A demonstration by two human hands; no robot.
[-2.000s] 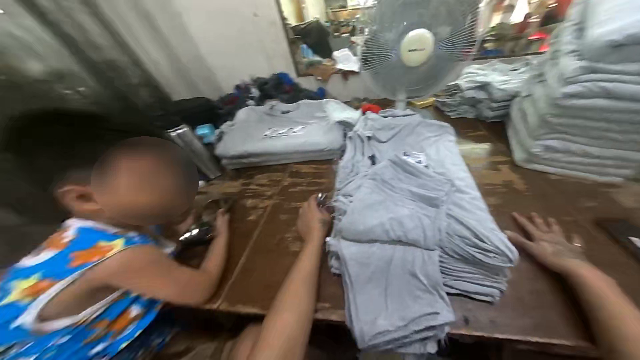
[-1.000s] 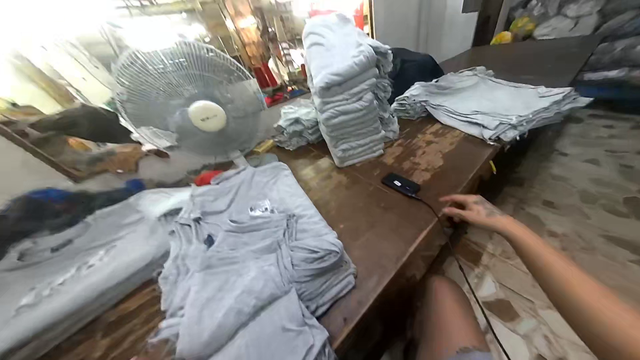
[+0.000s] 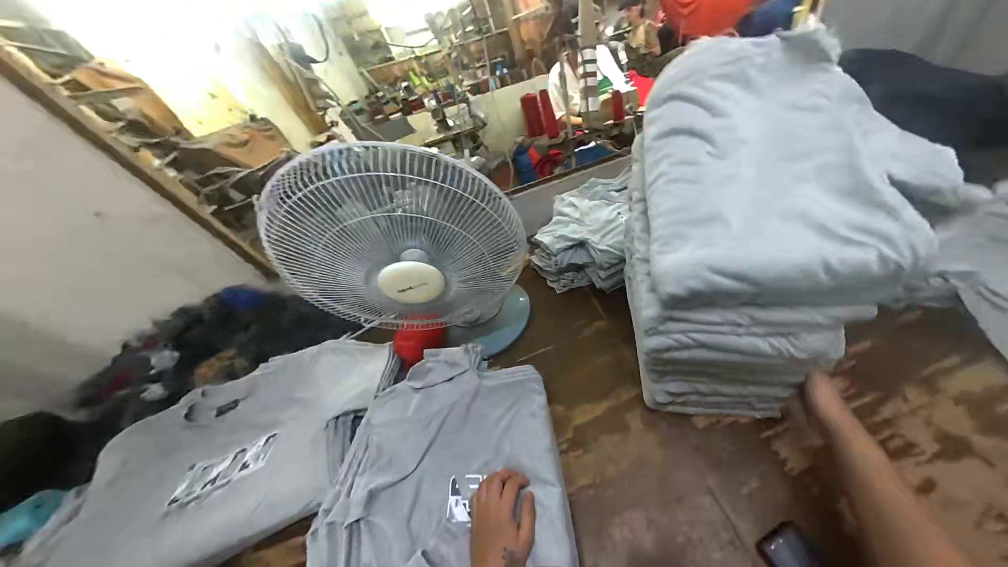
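Note:
My left hand (image 3: 502, 508) lies palm down on a stack of folded grey shirts (image 3: 441, 441), over part of a printed patch, its fingers loosely together. My right hand (image 3: 819, 402), blurred, is at the lower right edge of a tall pile of folded light grey garments (image 3: 780, 181); whether it grips the pile cannot be told. Left of my left hand lies another stack of grey shirts (image 3: 228, 457) with a printed design on the front. A dark phone (image 3: 787, 545) rests on the wooden table near my right forearm.
A grey-white table fan (image 3: 409, 281) stands behind the shirts, with a red object (image 3: 419, 342) below its head. A smaller garment pile (image 3: 587, 232) sits beside the tall one. Dark cloth scraps (image 3: 236, 339) are heaped at left. Past the wall opening are red thread cones (image 3: 539, 114).
My right hand has moved from the table edge to the tall pile. My left hand now rests on the shirts; it was out of view one second ago. The view has swung left since then.

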